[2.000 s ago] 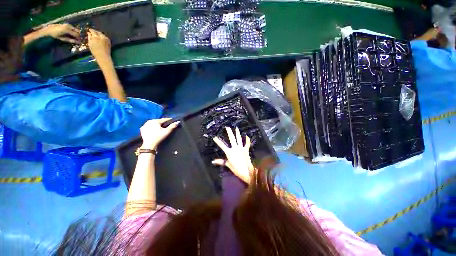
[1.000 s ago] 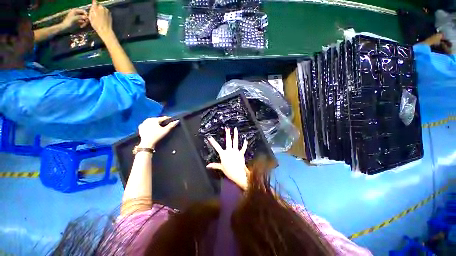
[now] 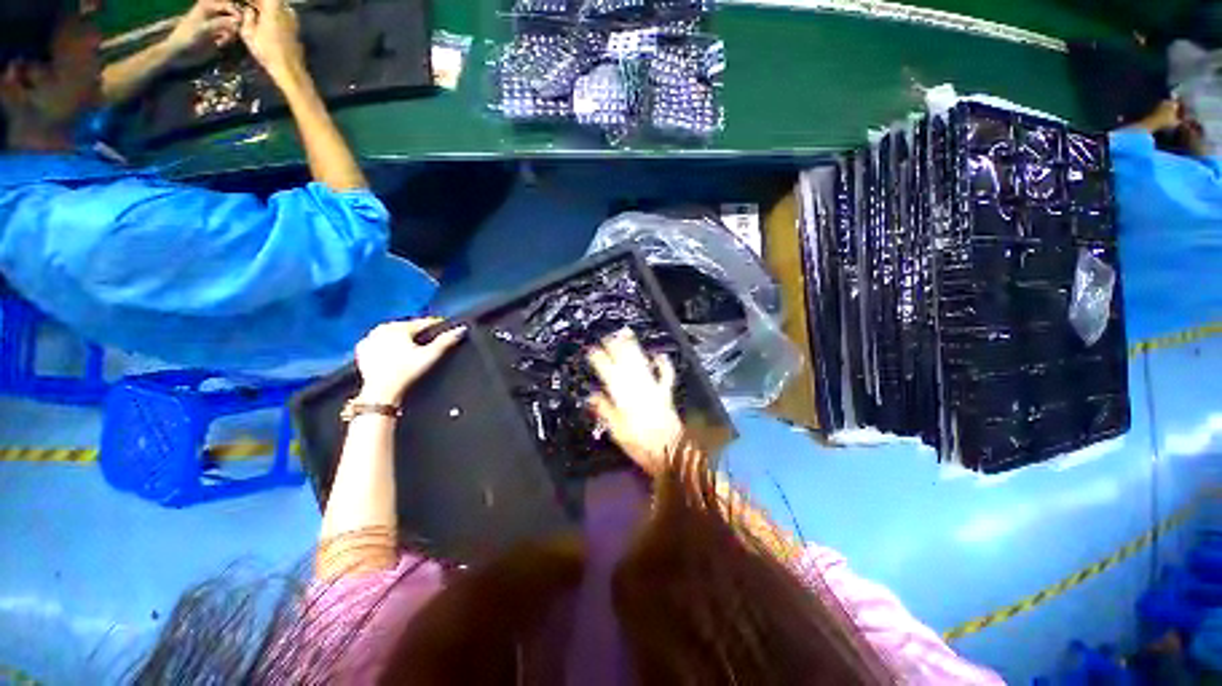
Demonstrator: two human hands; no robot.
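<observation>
The black two-compartment parts tray [image 3: 456, 469] is held tilted in front of me. Its left half holds only a tiny pale speck. Its right half holds a loose heap of glossy small black parts [image 3: 563, 315]. My left hand [image 3: 399, 365] grips the tray's far rim near the divider, thumb on top. My right hand [image 3: 635, 395] rests on the heap, fingers partly bent and spread; whether it holds a part cannot be told. Hair hides the tray's near edge.
An open clear plastic bag [image 3: 751, 349] with black parts lies beyond the tray, beside stacked blister trays [image 3: 1032, 295]. A seated person in blue [image 3: 188, 268] works left at the green bench [image 3: 804, 81]. Bagged small components [image 3: 610, 81] lie there. A blue stool [image 3: 174, 436] stands left.
The black parts have spread towards the divider. My right hand's fingers have moved from spread flat to partly bent. The tray and my left hand have shifted slightly left.
</observation>
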